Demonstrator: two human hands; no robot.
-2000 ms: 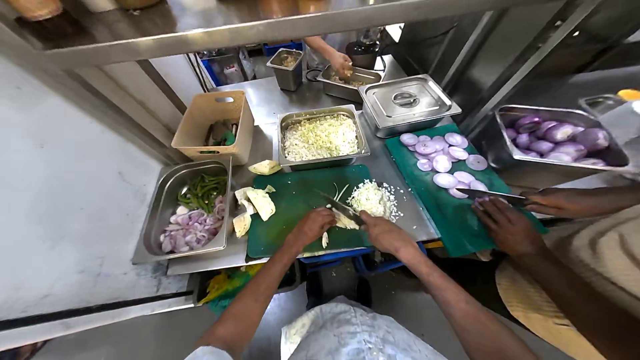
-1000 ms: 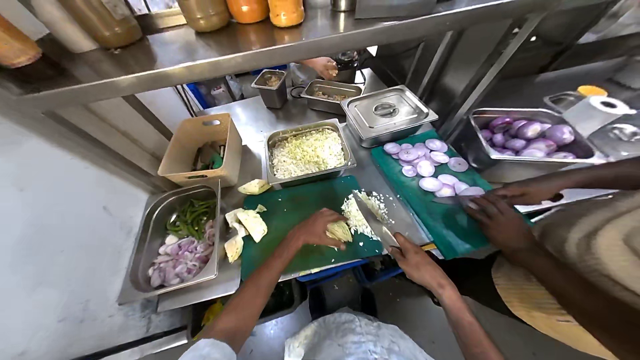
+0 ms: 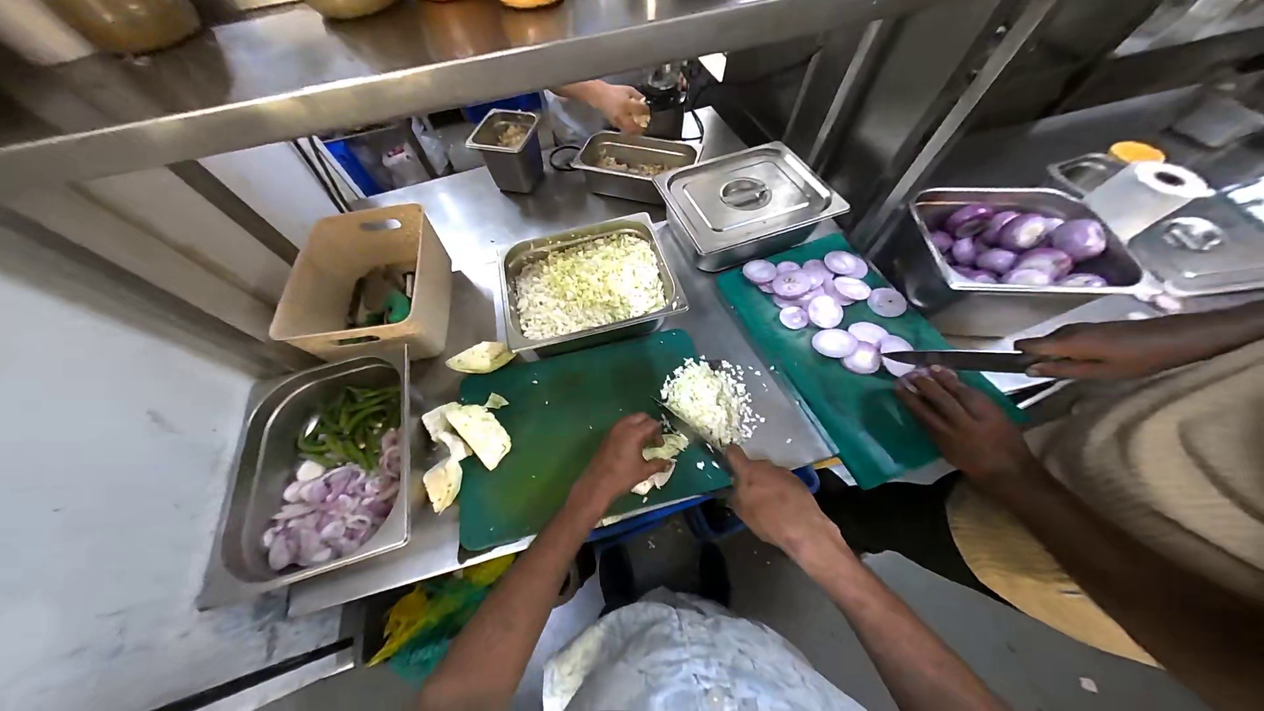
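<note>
My right hand (image 3: 780, 494) grips a kitchen knife (image 3: 691, 427), its blade low over the right side of a green cutting board (image 3: 563, 425). My left hand (image 3: 627, 452) rests its fingers on pieces of cabbage (image 3: 660, 476) just left of the blade. Beyond the knife lies a heap of finely chopped cabbage (image 3: 709, 398), partly on the board and partly on the steel counter. Cabbage chunks (image 3: 478, 434) sit at the board's left edge. Behind the board stands a steel pan of chopped cabbage (image 3: 592, 286).
At left are a steel pan with sliced onions and green chillies (image 3: 331, 509) and a beige bin (image 3: 370, 276). A co-worker's hands cut onions on another green board (image 3: 859, 425) at right. A lidded steel pan (image 3: 746, 202) stands behind. A steel shelf (image 3: 415, 89) crosses above.
One second ago the knife was at the chopped heap, apart from my left hand; now the blade is beside the cabbage pieces under my left fingers. My right hand has moved left.
</note>
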